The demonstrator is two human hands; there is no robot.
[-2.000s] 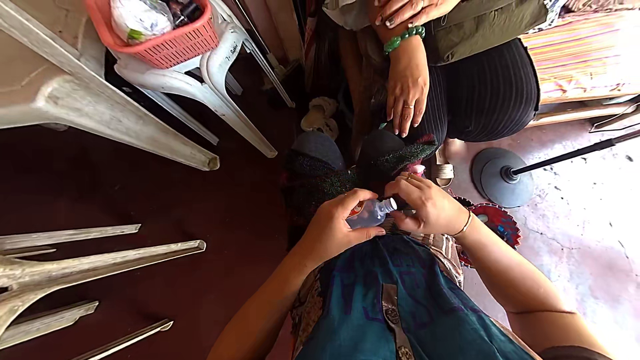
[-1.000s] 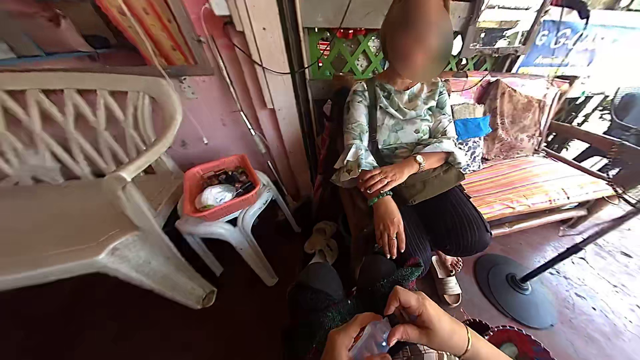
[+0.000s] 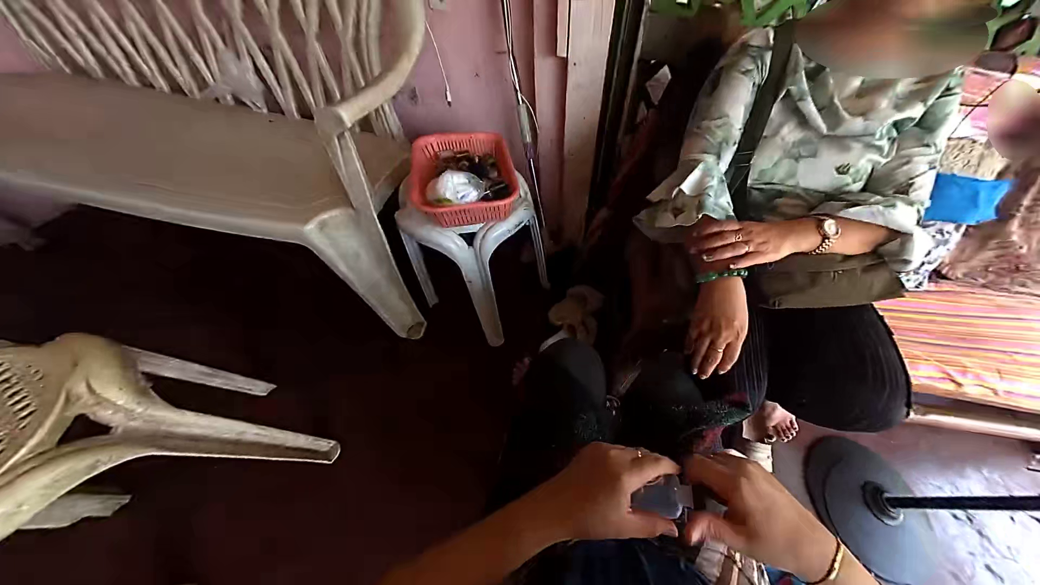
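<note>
A small clear plastic bottle (image 3: 660, 497) lies on its side above my lap, low in the head view. My left hand (image 3: 613, 491) grips its body between thumb and fingers. At the bottle's right end, the thumb and fingers of my right hand (image 3: 735, 504) close around the neck; they cover much of that end, so the cap cannot be made out. Dark cloth covers my knees (image 3: 573, 382) just beyond the hands.
A seated person (image 3: 837, 162) faces me, one hand resting near my knee. A red plastic basket (image 3: 465, 214) stands on a white stool (image 3: 479, 276). White plastic bench (image 3: 349, 236) and chair (image 3: 203, 431) are at left. A round stand base (image 3: 861, 496) lies at right.
The view has shifted strongly, tilting up and then partly back down. Both hands stay together at the bottle throughout. The seated person's hands have kept much the same pose.
</note>
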